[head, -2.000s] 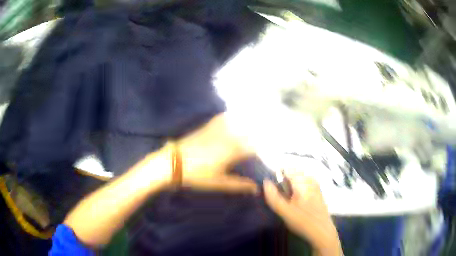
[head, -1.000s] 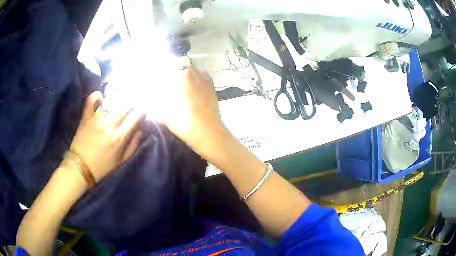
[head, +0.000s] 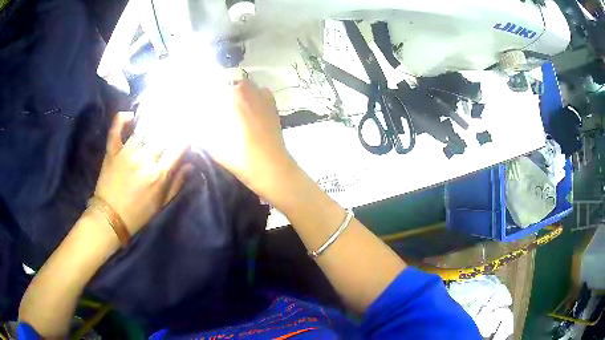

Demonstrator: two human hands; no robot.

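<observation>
A large dark navy garment (head: 199,226) fills the left side and hangs over my lap. My left hand (head: 142,169) rests on the cloth just left of the needle area, its thumb raised at the cloth's edge. My right hand (head: 249,136) is at the needle area of the white sewing machine (head: 292,33), its upper part washed out by the bright lamp. Both hands seem to touch the garment. The glare hides the fingertips, the needle and the seam, so I cannot tell how firmly either hand grips.
Black shears (head: 381,106) lie open right of my right hand. Dark fabric scraps (head: 458,109) lie beyond them. A blue bin (head: 477,206) with pale items is at the table's right end. A white cloth bundle (head: 481,302) lies below it.
The view has swung from the blurred garment to the machine. The hands have gone from working together over the lap cloth to the needle area; in the last second they have barely moved.
</observation>
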